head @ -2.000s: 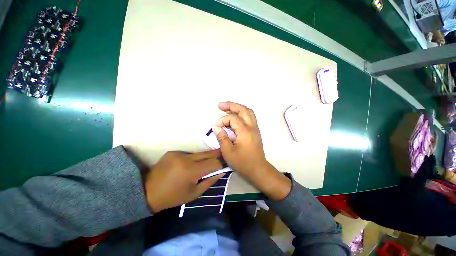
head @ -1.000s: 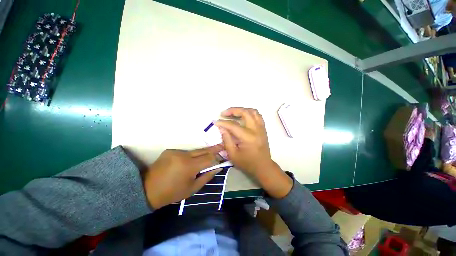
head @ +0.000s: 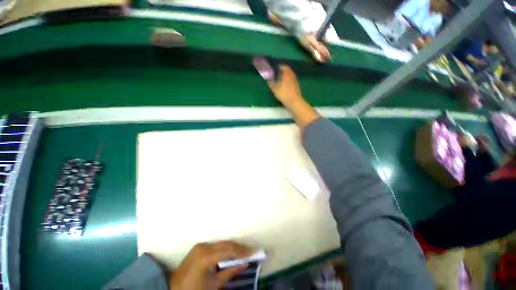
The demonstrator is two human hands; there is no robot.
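My right hand (head: 287,86) is stretched far forward over the green surface beyond the metal rail. A pink housing (head: 263,68) is at its fingertips; blur hides whether it is still gripped. My left hand (head: 210,266) is at the bottom edge, partly cut off, and holds a black striped sheet (head: 246,277) with a white border. A white-and-pink housing (head: 303,182) lies on the right part of the cream mat (head: 215,190), beside my right forearm.
Stacked board panels (head: 72,196) lie left of the mat. A long white tray (head: 22,198) with striped sheets is at the far left. A pale rail (head: 170,115) crosses behind the mat. Another person's hand (head: 317,50) is at the back. A box of pink parts (head: 444,153) is right.
My view has tilted up. My right hand has left my left hand and reached forward across the rail to the pink housing. My left hand keeps the striped sheet.
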